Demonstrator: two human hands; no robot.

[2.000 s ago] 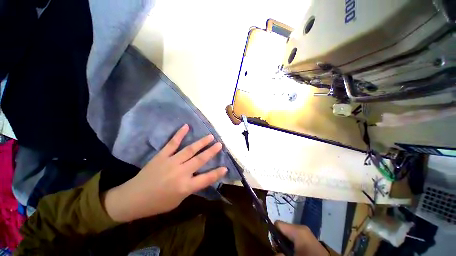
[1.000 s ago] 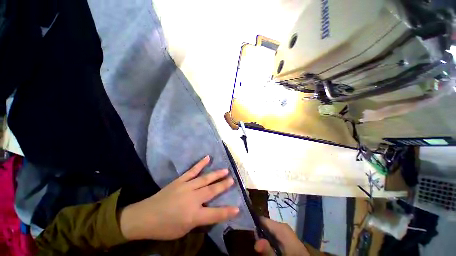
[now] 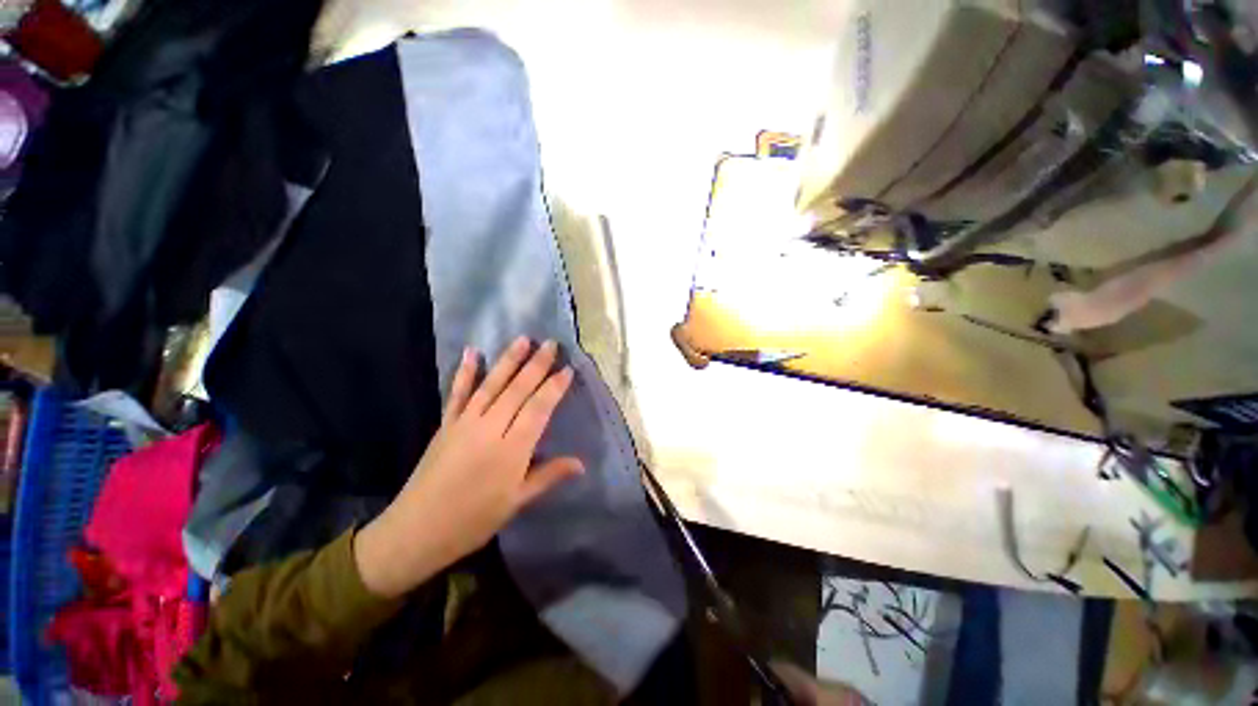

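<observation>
The grey facing piece [image 3: 486,207] lies lengthwise over the black fabric panel [image 3: 362,276] on the pale machine table. My left hand [image 3: 476,462] lies flat on the grey piece with its fingers spread. My right hand [image 3: 814,686] is at the bottom edge, mostly cut off, and holds the fabric scissors [image 3: 706,568]. The scissor blades reach up to the right edge of the grey piece. A thin cut strip [image 3: 613,297] lies on the table beside that edge.
The sewing machine head [image 3: 952,111] stands at upper right over the lit needle plate [image 3: 773,310]. Thread scraps lie at the table's right front. A blue basket [image 3: 48,510] with red cloth is at lower left. Dark cloth [image 3: 152,179] is heaped at upper left.
The cloth has shifted and its rounded upper end now shows. A thin strip has appeared beside its edge. My right hand is lower, nearly out of the picture. The view has moved, showing the basket.
</observation>
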